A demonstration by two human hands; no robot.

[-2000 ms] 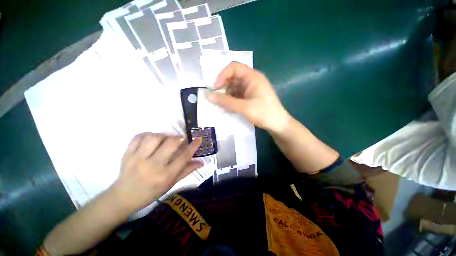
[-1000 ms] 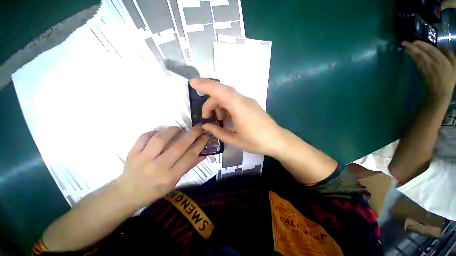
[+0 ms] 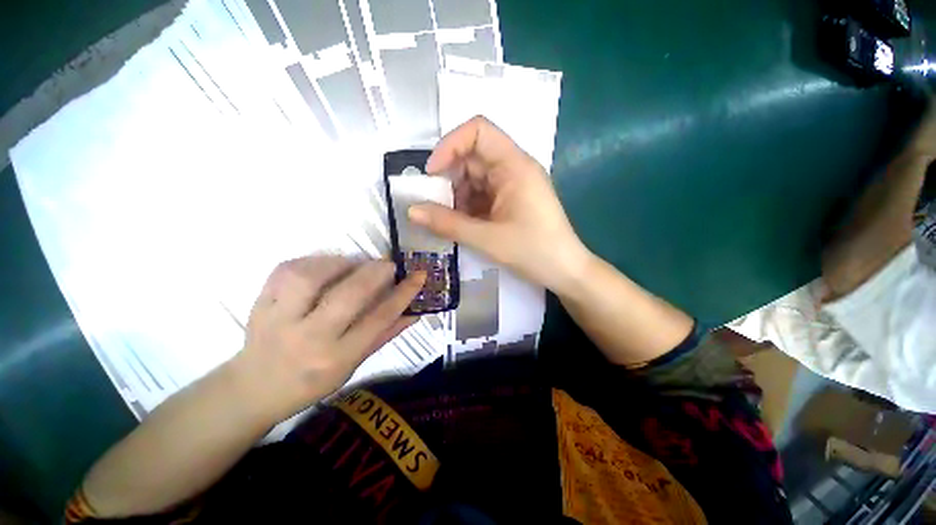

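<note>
A black handset (image 3: pixel 393 217) lies upright in the view on the white sheets. A pale grey rectangular sticker (image 3: pixel 432 234) covers its middle, below a round pale disc near the top end. The patterned circuit board (image 3: pixel 436 287) shows at the lower end. My left hand (image 3: pixel 318 318) holds the handset at its lower left, with fingertips on the board. My right hand (image 3: pixel 493 210) is at the upper right side, its thumb on the sticker and its curled fingers at the handset's right edge. Whether its fingers pinch the sticker is hidden.
A fanned sheet stack (image 3: pixel 174 205) lies under the handset. A separate sticker sheet (image 3: pixel 513 113) lies at its right. Dark phones (image 3: pixel 862 51) lie at the far right of the green bench. Another person's arm (image 3: pixel 883 220) is at right, above a cardboard box (image 3: pixel 852 426).
My right hand has shifted up and right, off the board. The sticker now shows flat over the handset's middle. The other person's hand has moved away from the far phones.
</note>
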